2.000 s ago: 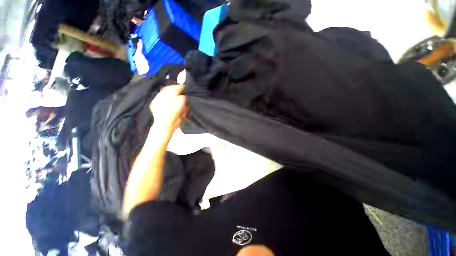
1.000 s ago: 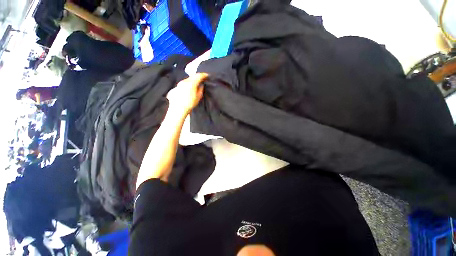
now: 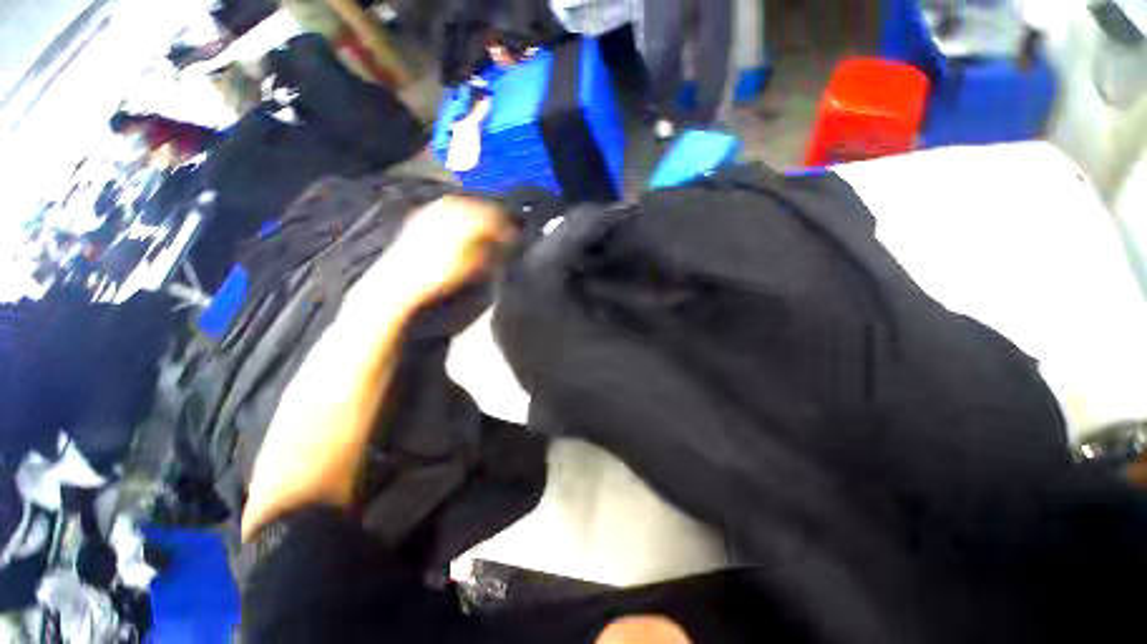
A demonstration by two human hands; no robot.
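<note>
A dark charcoal garment (image 3: 780, 340) lies bunched across the white padded board, its left end puffed and folded, its near part running to the lower right. My left hand (image 3: 463, 242) is bare and motion-blurred at the garment's left end; whether its fingers grip the cloth is unclear. White board cover (image 3: 616, 516) shows below the garment. A shiny metal part, likely the iron (image 3: 1107, 448), is cut off at the right edge. My right hand cannot be made out.
A heap of dark cloth (image 3: 340, 271) lies left of the board. Beyond stand a blue crate (image 3: 509, 126), a light blue piece (image 3: 696, 156) and a red-orange container (image 3: 870, 106). White cover (image 3: 994, 239) extends at upper right. Black and white scraps (image 3: 76, 528) lie at lower left.
The view has shifted, bringing the red-orange container into sight. The garment's left end has gone from a stretched, gathered edge to a rounded bunch. The iron sits lower at the right edge.
</note>
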